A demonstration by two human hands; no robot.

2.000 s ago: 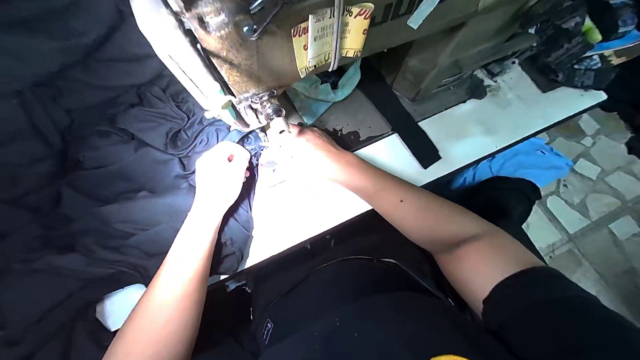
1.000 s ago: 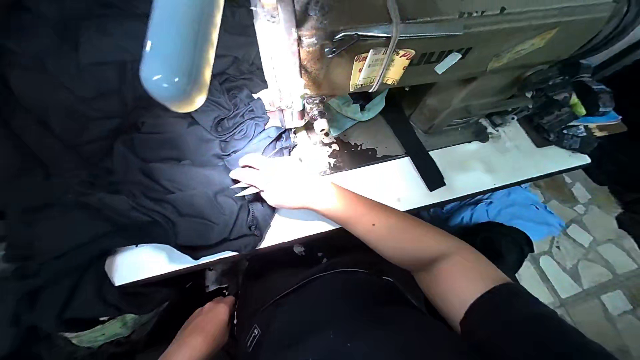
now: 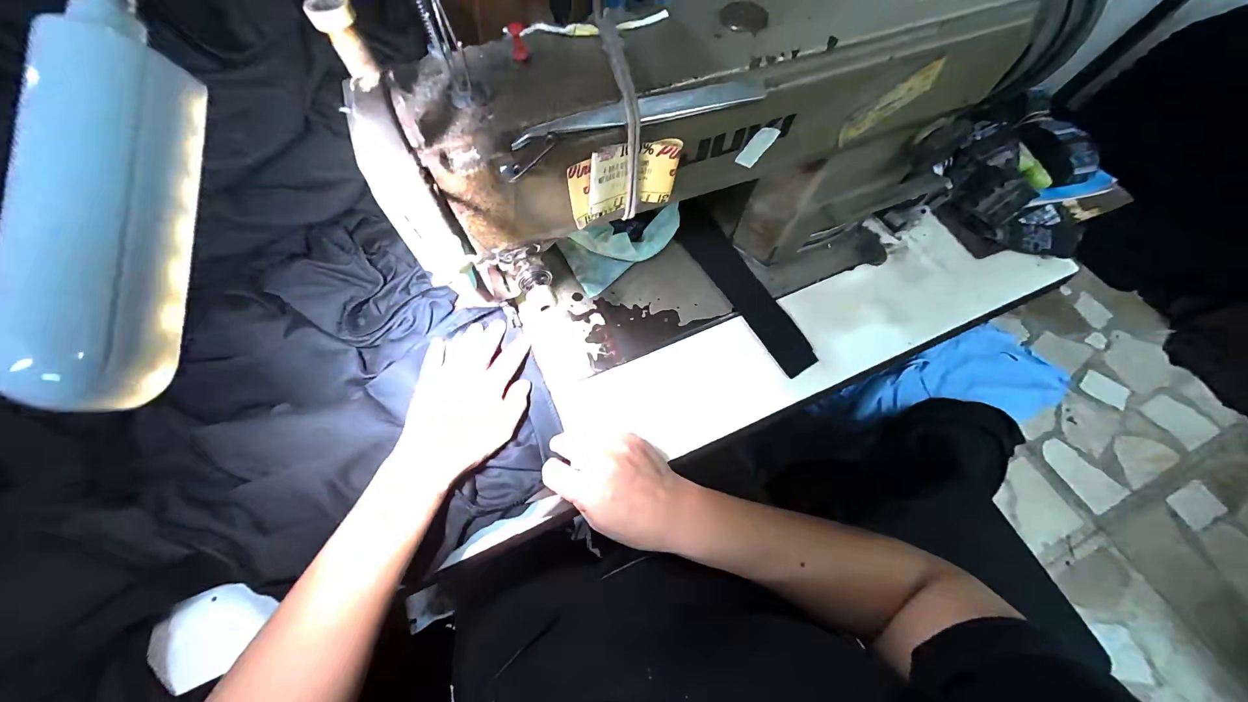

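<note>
A Juki sewing machine [image 3: 702,136] stands across the upper middle, its lit needle and presser foot area [image 3: 517,278] above dark fabric. My left hand [image 3: 468,395] lies palm down on the dark fabric [image 3: 292,419], fingers spread, just in front of the presser foot. My right hand [image 3: 614,483] is at the front edge of the white table [image 3: 682,400], fingers curled at the right edge of the fabric; overexposure hides whether cloth is pinched. A black strip [image 3: 746,292] lies across the machine bed and the table.
A lamp with a pale blue cover [image 3: 97,205] hangs at upper left. A pale green cloth [image 3: 619,249] is tucked under the machine arm. Dark scraps [image 3: 1024,185] are heaped at the right end. Blue cloth [image 3: 965,375] lies below the table edge, above the stone-patterned floor [image 3: 1141,439].
My left hand has come up from below the table edge onto the fabric. My right hand has moved back from near the presser foot toward the table's front edge.
</note>
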